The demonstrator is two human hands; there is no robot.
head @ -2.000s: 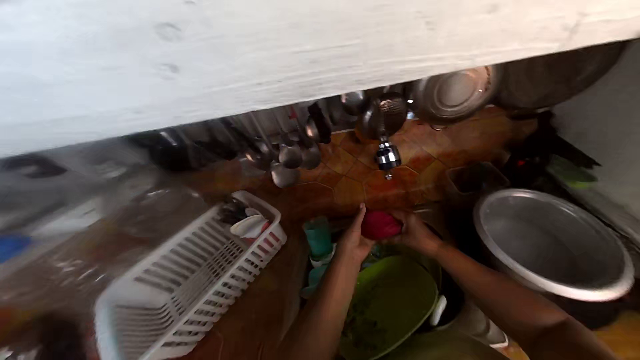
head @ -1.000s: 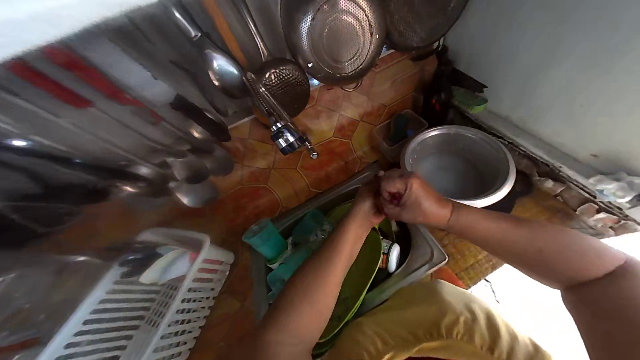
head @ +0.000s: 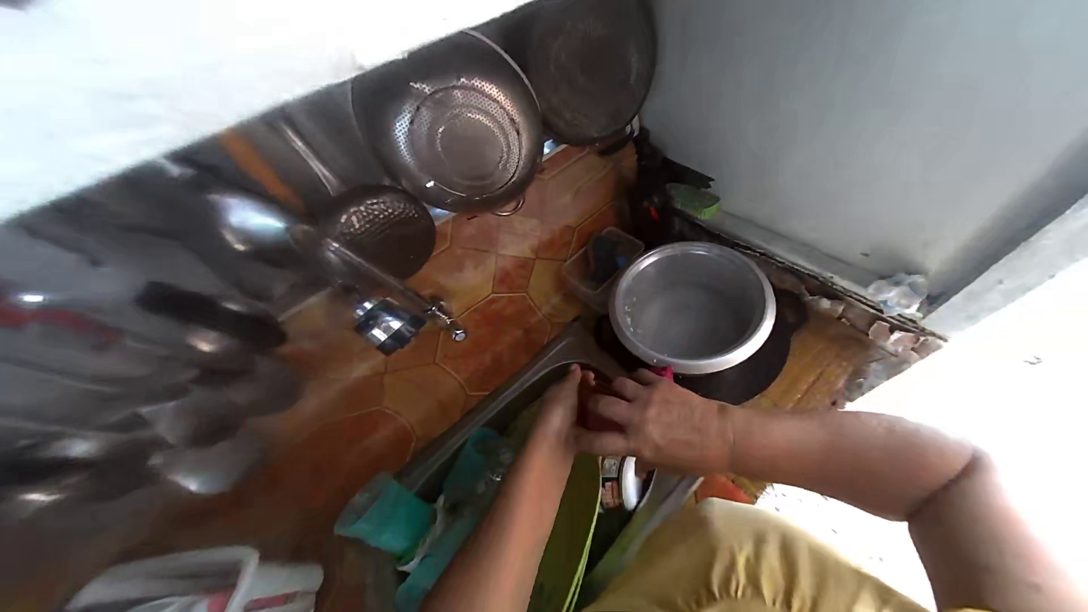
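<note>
My left hand (head: 561, 408) and my right hand (head: 667, 421) meet over the sink's far corner, around a dark red object (head: 597, 410) that is mostly hidden by the fingers. A bit of bright pink (head: 663, 372) shows beyond the right hand's knuckles. Under the hands, a green basin (head: 565, 535) stands tilted in the metal sink (head: 501, 416). Teal plastic cups (head: 387, 514) lie left of it, and a container with a white lid (head: 630, 483) is on its right. The chrome faucet (head: 389, 325) is to the upper left of the hands.
A large aluminium pot (head: 693, 308) stands just beyond my right hand, beside a small plastic tub (head: 602, 263). A metal colander (head: 466, 136), a dark pan (head: 592, 68) and a skimmer (head: 382, 231) hang above. A white dish rack (head: 170, 578) is at lower left, a wall at right.
The view has swung right. Two seconds ago the hands held a bright red-pink thing above the green basin; now they surround a dark red object near the pot, with little pink showing.
</note>
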